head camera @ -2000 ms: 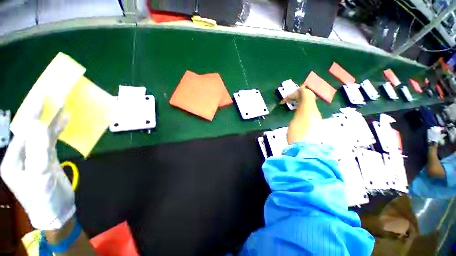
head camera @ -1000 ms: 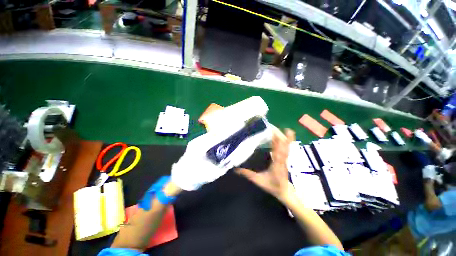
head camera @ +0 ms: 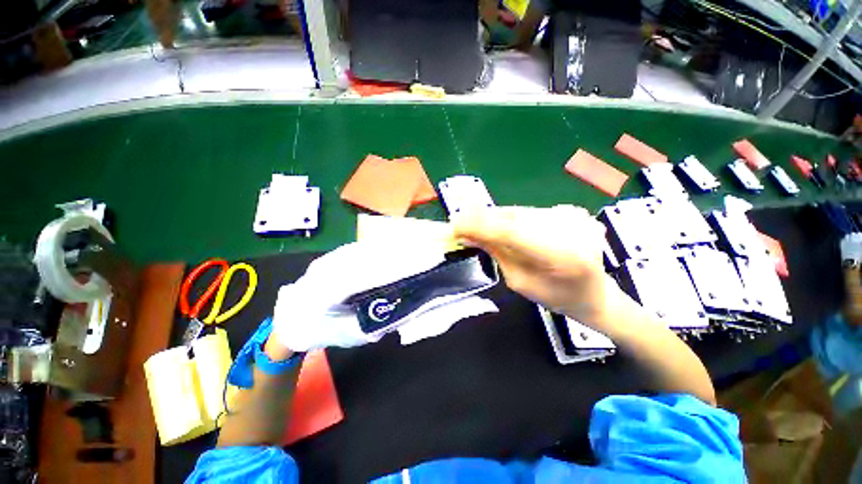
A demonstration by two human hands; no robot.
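My left hand (head camera: pixel 326 293), in a white glove with a blue wrist band, holds a long glossy black strip (head camera: pixel 416 298) with a white round logo. White and pale sheet material shows behind and below the strip. My right hand (head camera: pixel 543 250) is bare and closed at the strip's right end, its fingertips pinching there; what exactly they pinch is partly hidden. White-topped units (head camera: pixel 662 284) lie in piles on the black mat to the right. A white unit (head camera: pixel 287 205) lies on the green belt, and another is partly behind my right hand.
Scissors (head camera: pixel 217 291) and a pale-yellow block (head camera: pixel 189 383) lie at left, beside a tape dispenser (head camera: pixel 71 255) on a brown-orange board. Orange squares (head camera: pixel 386 184) lie on the green belt, a red one (head camera: pixel 317 402) on the mat. A person's blue sleeve (head camera: pixel 839 350) shows at far right.
My left hand first brought the yellow-white sheets from the left to the centre; the black strip came into view. My right hand left the belt, was open, and now closes on the strip's right end.
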